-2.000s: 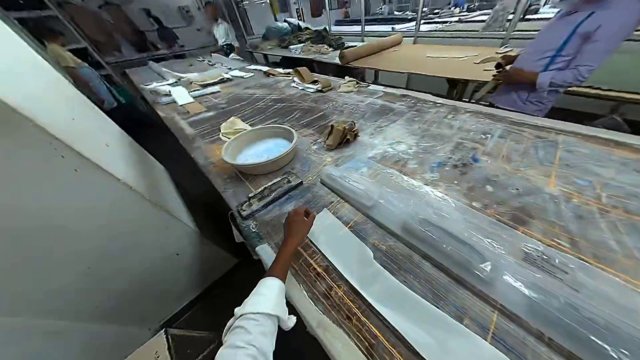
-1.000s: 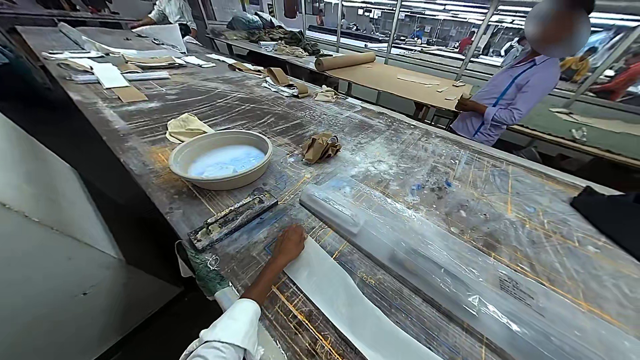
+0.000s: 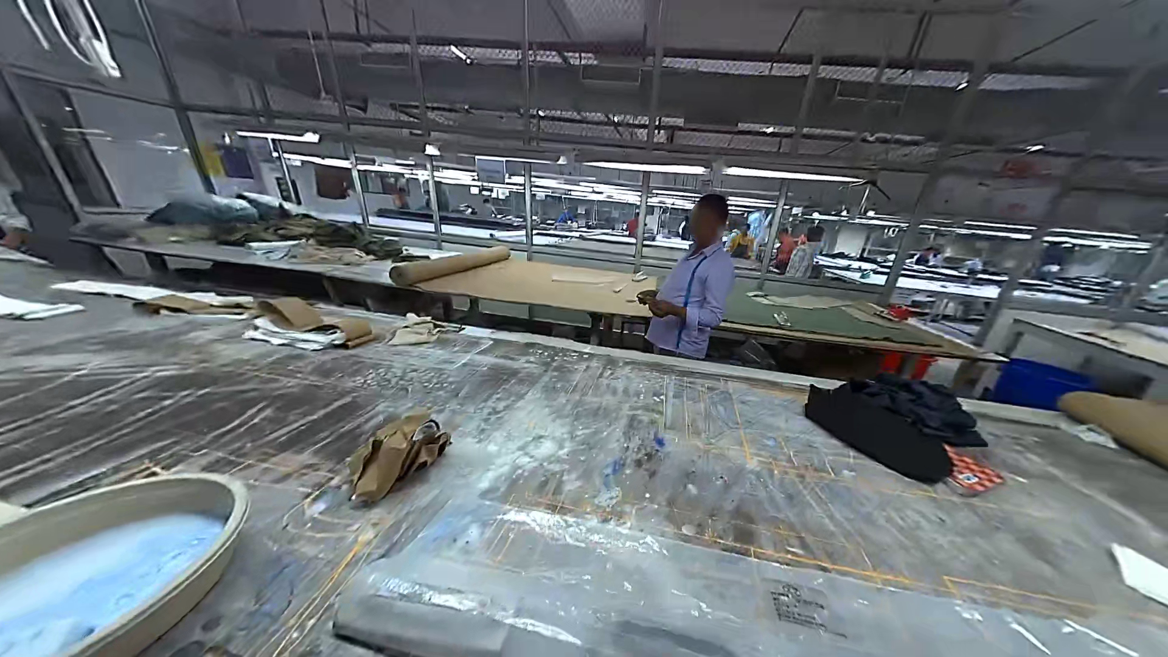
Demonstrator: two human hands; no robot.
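Neither of my hands shows in the head view. Nearest to me on the stained work table (image 3: pixel 566 411) lies a long clear plastic-wrapped piece (image 3: pixel 547 593) that bears printed writing. At the lower left stands a round tub (image 3: pixel 233 520), cut off by the frame, with bluish-white powder (image 3: pixel 119 575) inside. Crumpled brown paper (image 3: pixel 394 456) lies behind and to the right of the tub. Toward the right of the table are dark folded cloths (image 3: pixel 885 424), with a red patterned piece (image 3: pixel 973 471) beside them.
White and brown strips (image 3: pixel 306 324) and a cream cloth (image 3: pixel 418 330) lie at the far edge. Beyond it a person (image 3: pixel 693 287) stands by a second table with a brown paper roll (image 3: pixel 452 265). A blue bin (image 3: pixel 1040 383) stands at right, near a brown roll (image 3: pixel 1122 424).
The view has swung up and to the right. One of my hands lay on a white strip beside the wrapped piece in the earlier frames; hand and strip are now out of view.
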